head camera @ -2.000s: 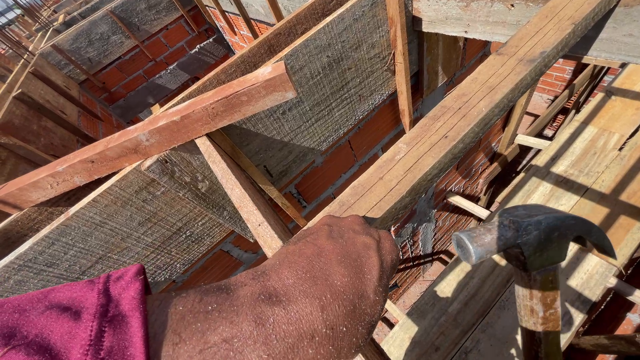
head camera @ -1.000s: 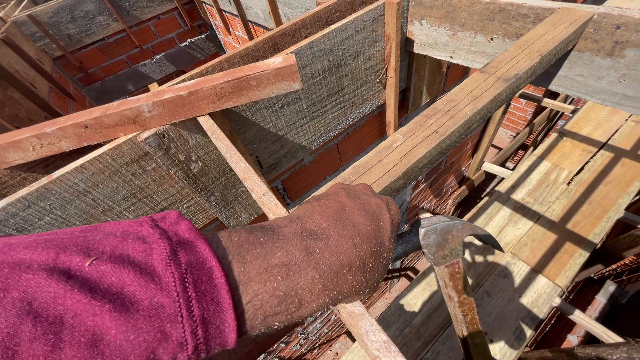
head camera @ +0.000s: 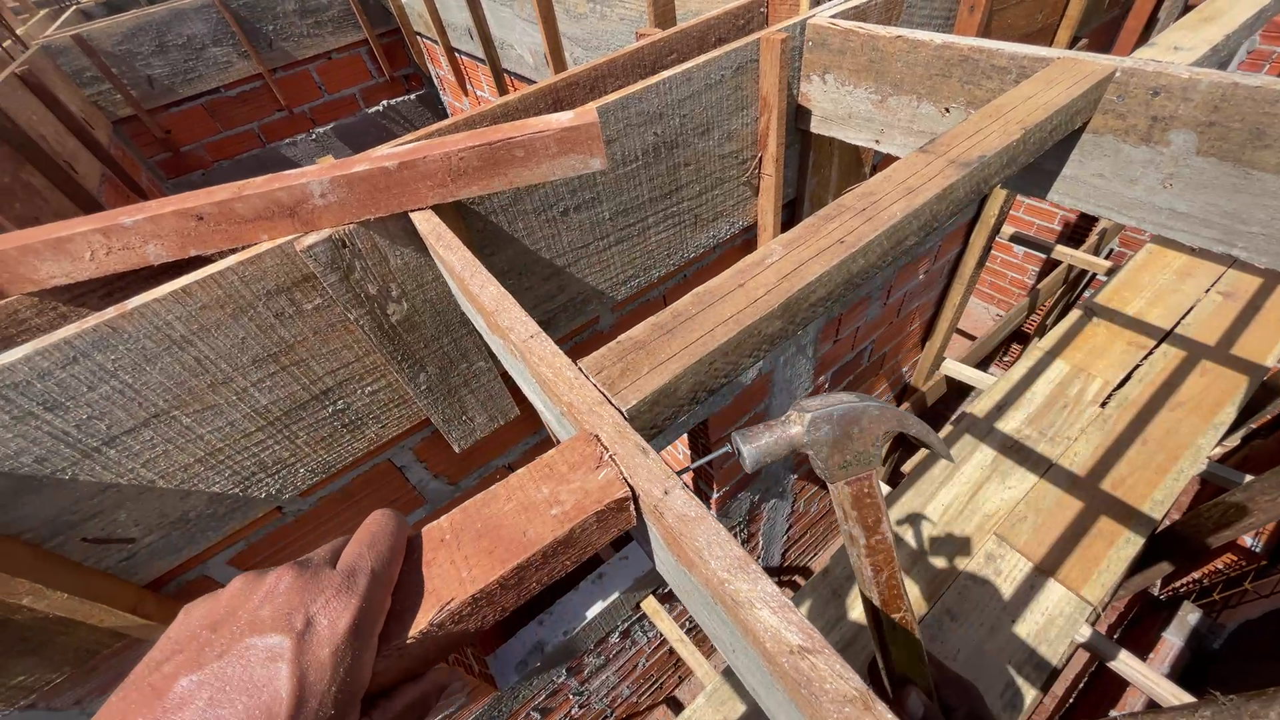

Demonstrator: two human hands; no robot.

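My left hand [head camera: 290, 610] grips the near end section of a reddish timber beam [head camera: 520, 540], whose end butts against a narrow wooden batten [head camera: 600, 430]. On the batten's other side stands a nail [head camera: 705, 460], its head at the striking face of a claw hammer [head camera: 850, 435]. Only a small, shadowed part of my right hand [head camera: 915, 700] shows at the bottom edge, around the wooden handle. A brown timber beam [head camera: 850, 240] meets the batten from the upper right, just above the nail.
A rough board [head camera: 200, 380] and another reddish timber [head camera: 300, 195] lie at left. Hollow red brick walls [head camera: 340, 505] stand below. Plank decking [head camera: 1130, 400] lies lower at right, and a wide board [head camera: 1180, 130] crosses the upper right.
My left hand has moved from beside the brown beam to the reddish beam at lower left. The hammer's face is now at the nail, and the magenta sleeve has left view.
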